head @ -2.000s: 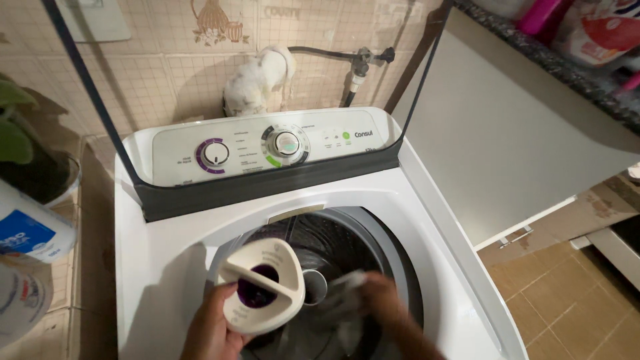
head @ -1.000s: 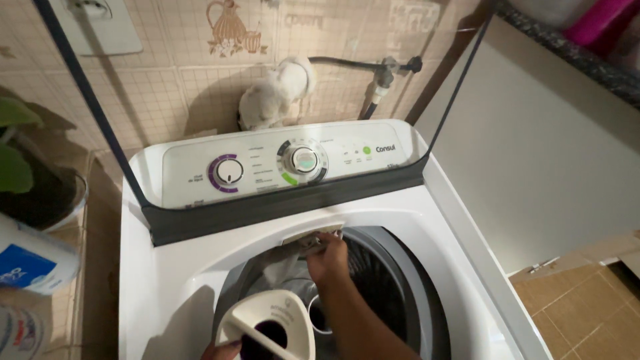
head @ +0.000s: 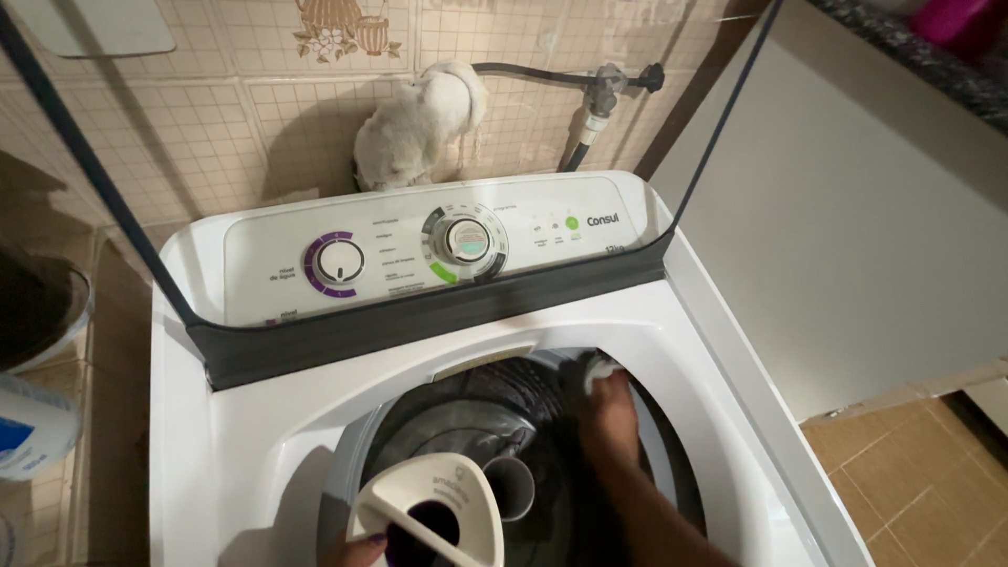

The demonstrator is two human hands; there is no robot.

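A white top-loading Consul washing machine stands with its lid up. My left hand, mostly out of view at the bottom, holds the white plastic softener dispenser with a dark round opening. My right hand reaches into the right rear of the drum and holds a bunched pale cloth against the grey tub ring. Below the dispenser's level edge, the agitator's hollow centre post rises in the dark drum. Its interior is partly in shadow.
The control panel with two knobs lies behind the lid's dark hinge bar. A tap with a hose and a whitish wrapped object are at the tiled wall. Bottles stand left; a pale cabinet side is right.
My right hand with the cloth has moved from the drum opening's rear rim to the right rear of the tub ring. The dispenser remains in my left hand.
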